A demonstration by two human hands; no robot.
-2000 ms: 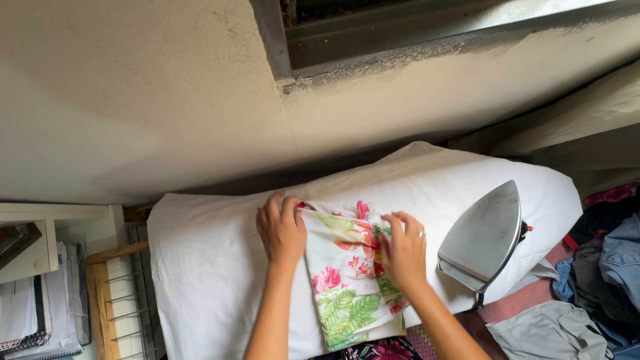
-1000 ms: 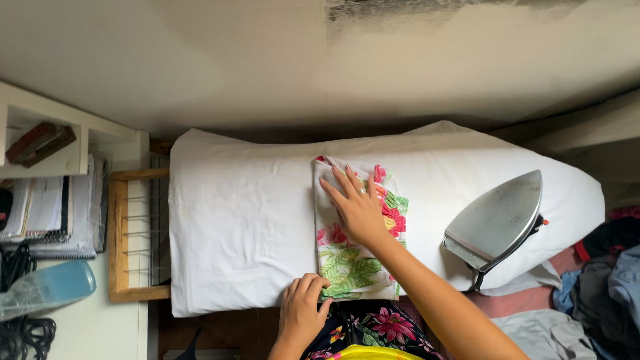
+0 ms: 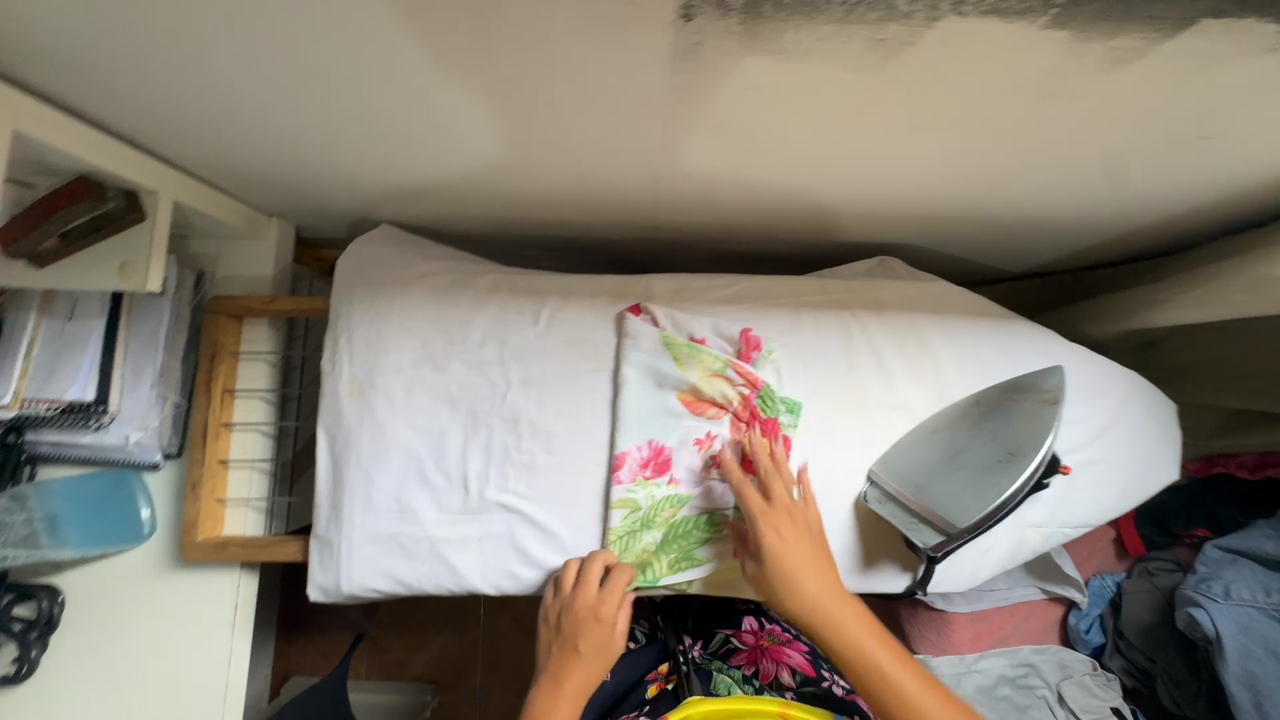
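A folded floral cloth [image 3: 660, 430], white with pink flowers and green leaves, lies flat on the white-covered ironing board [image 3: 460, 420]. My right hand [image 3: 780, 515] rests on the cloth's right part with its fingers spread. At the cloth's lower left corner is my left hand [image 3: 585, 610], fingers bent over the board's near edge; whether it pinches the cloth cannot be told. An iron [image 3: 975, 460] stands on its heel to the right of the cloth, its metal soleplate showing.
A wooden frame with wire rungs [image 3: 205, 430] juts from the board's left end. Beyond it, a white desk [image 3: 130, 630] holds notebooks [image 3: 80, 360] and a blue-tinted container [image 3: 85, 515]. Piled clothes [image 3: 1180, 590] lie at the lower right. A wall runs behind the board.
My right hand has slid down the cloth toward its near edge since one second ago. My left hand, on the cloth's upper left corner two seconds ago, is now at the lower left corner.
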